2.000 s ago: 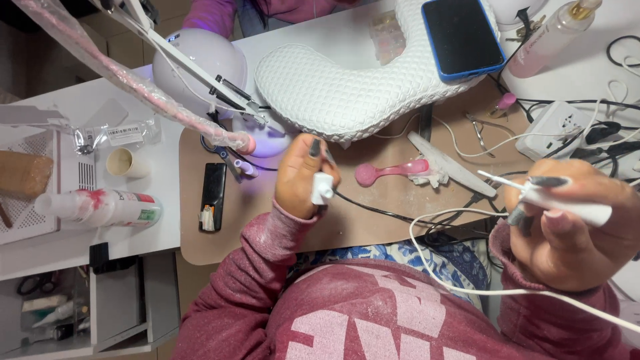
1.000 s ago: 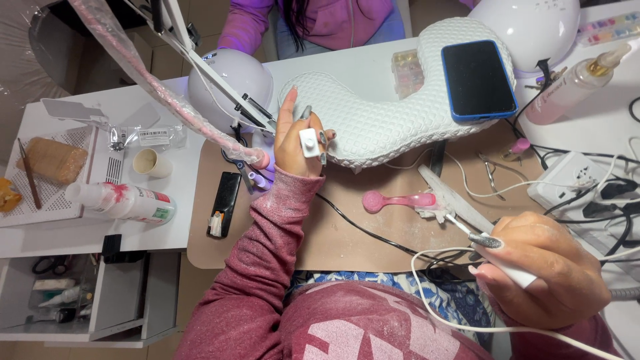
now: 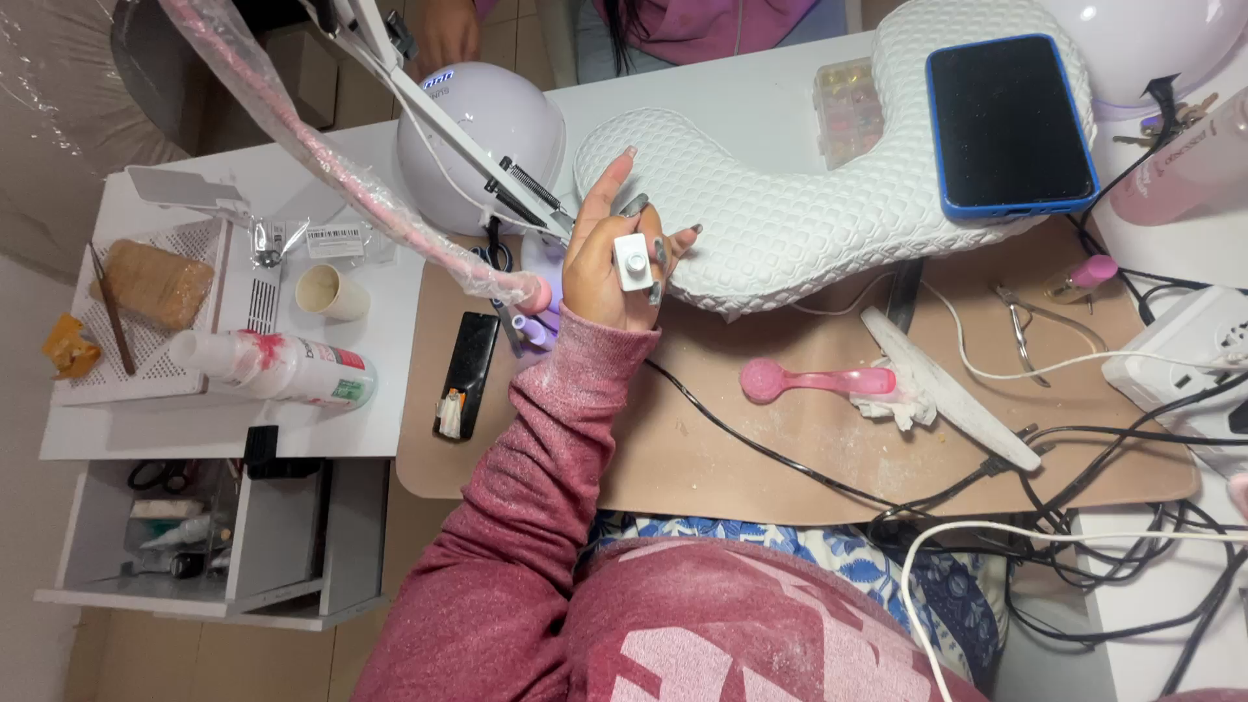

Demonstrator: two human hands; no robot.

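My left hand (image 3: 619, 244) is closed around a small white square bottle (image 3: 634, 261) whose round neck faces up; its index finger points away, over the near end of a white quilted armrest (image 3: 760, 214). Long nails, some dark grey, show on this hand. Only a sliver of skin, apparently my right hand (image 3: 1239, 490), shows at the right edge, and what it holds is hidden. A pink round-headed brush (image 3: 819, 380) lies on the brown mat (image 3: 721, 468), touching crumpled white tissue (image 3: 902, 395) beside a white nail file (image 3: 951, 395).
A phone (image 3: 1012, 127) lies on the armrest. A domed nail lamp (image 3: 478, 136) and a lamp arm (image 3: 458, 146) stand behind my left hand. Cuticle nippers (image 3: 1022, 327), black cables (image 3: 780, 453) and a power strip (image 3: 1180, 341) lie right. A spray bottle (image 3: 283, 366) lies left. Another person (image 3: 702, 29) sits opposite.
My right hand, holding a white-handled brush in both earlier frames, has moved almost out of view at the right. My left hand keeps the white bottle, its index finger now extended.
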